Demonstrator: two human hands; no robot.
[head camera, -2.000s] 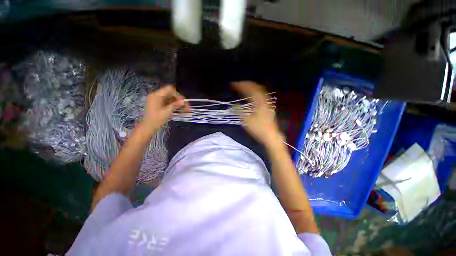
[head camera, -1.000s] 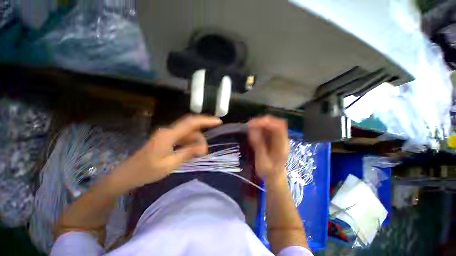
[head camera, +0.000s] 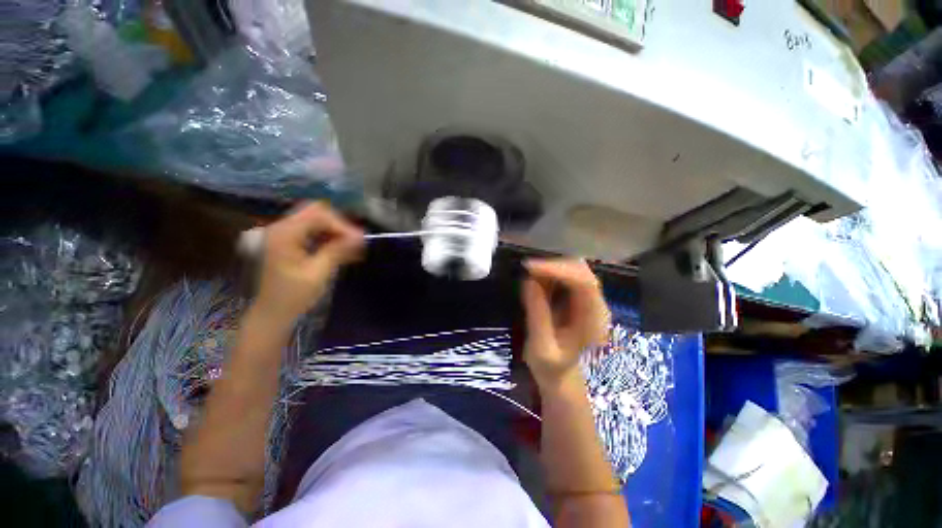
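The winding posts (head camera: 460, 248) blur into a white drum on the dark hub, with white cable wound around them. A length of white cable (head camera: 393, 235) runs straight from the drum to my left hand (head camera: 310, 253), whose fingertips pinch it. My right hand (head camera: 563, 309) is right of the drum and lower, thumb and index finger apart, with no cable seen in it. Several loose white cables (head camera: 413, 368) lie side by side across the dark cloth on my lap.
The off-white machine housing (head camera: 578, 113) is ahead, with a dark metal tying head (head camera: 687, 278) at right. A blue bin (head camera: 671, 464) with coiled cables is right. A grey-white cable bunch (head camera: 155, 402) and clear-wrapped parts (head camera: 52, 351) are left. Clear bags (head camera: 248, 124) lie on the bench.
The view has tilted up to the machine. The posts, still a second ago, now blur with cable around them. My left hand has moved up and left of them, holding the cable.
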